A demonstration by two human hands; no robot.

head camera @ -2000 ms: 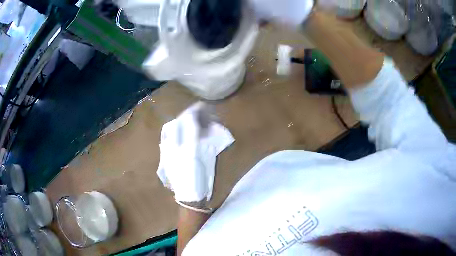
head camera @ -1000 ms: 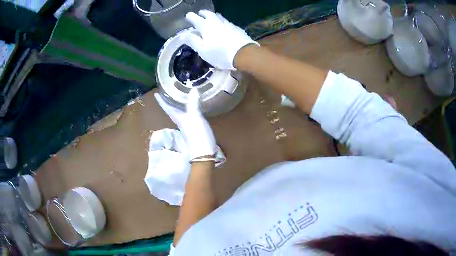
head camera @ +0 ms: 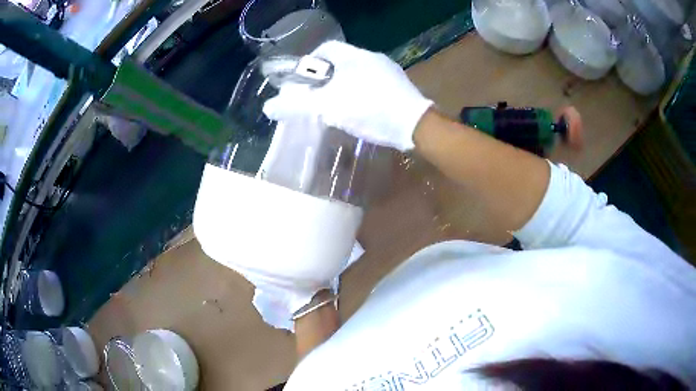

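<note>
A vessel [head camera: 278,225] with a clear top and white bottom is tilted in front of me, its white base towards me. A white insert stem shows through its clear wall. My right hand [head camera: 347,92], in a white glove, grips the top rim, where a pale ring part with a small dark slot shows. My left hand [head camera: 294,299], gloved and mostly hidden, is under the white base and holds it. A white cloth [head camera: 352,256] shows beside the base; how it is held is hidden.
A green motor [head camera: 511,126] lies on the cardboard-covered bench [head camera: 427,198]. Several vessels [head camera: 584,42] stand at the upper right, others [head camera: 164,359] at the lower left. A clear vessel [head camera: 301,30] stands behind my right hand. A green metal upright [head camera: 164,107] is at the left.
The vessel has been lifted and tilted, so its side and base now show. My left hand has moved from the ring to beneath the base. My right hand remains at the top.
</note>
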